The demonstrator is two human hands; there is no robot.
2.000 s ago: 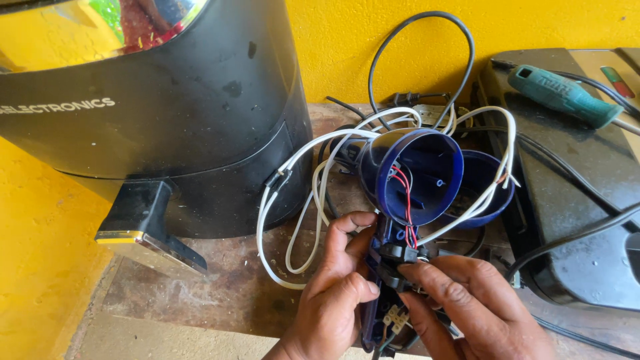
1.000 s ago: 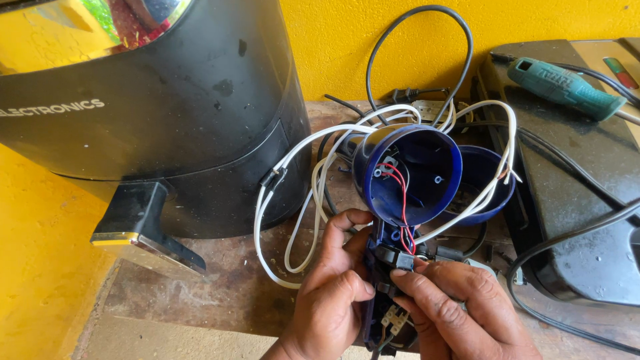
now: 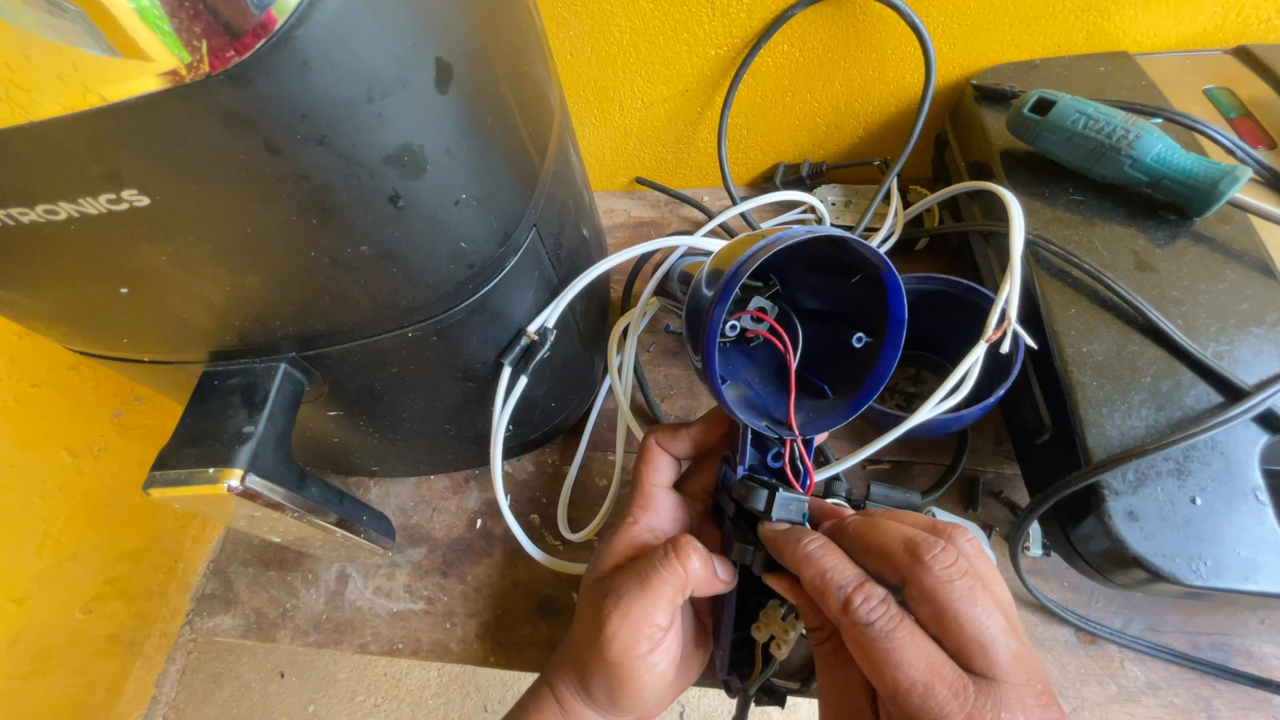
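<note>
A blue plastic appliance housing (image 3: pixel 730 330) with a round open barrel and an opened handle is held upright in the middle. My left hand (image 3: pixel 655 580) wraps the handle from the left, its thumb on the front edge. My right hand (image 3: pixel 900 600) pinches a black switch part (image 3: pixel 770 500) at the top of the handle. Red wires (image 3: pixel 790 390) run from inside the barrel down to that part. Lower in the handle sits a cream terminal block (image 3: pixel 777 628). White cable (image 3: pixel 500 430) loops around the housing, its bare strands at the right. My right fingertips are partly hidden.
A large black air fryer (image 3: pixel 300 250) with a protruding handle (image 3: pixel 240 440) stands left. Behind the housing lie a blue bowl-shaped part (image 3: pixel 950 400) and a plug (image 3: pixel 800 175). At right, a black case (image 3: pixel 1160 420) carries a teal-handled tool (image 3: pixel 1125 150) and black cables (image 3: pixel 1130 460).
Both hands remain on the handle. The barrel's opening has turned a little more toward the camera since the earliest frame.
</note>
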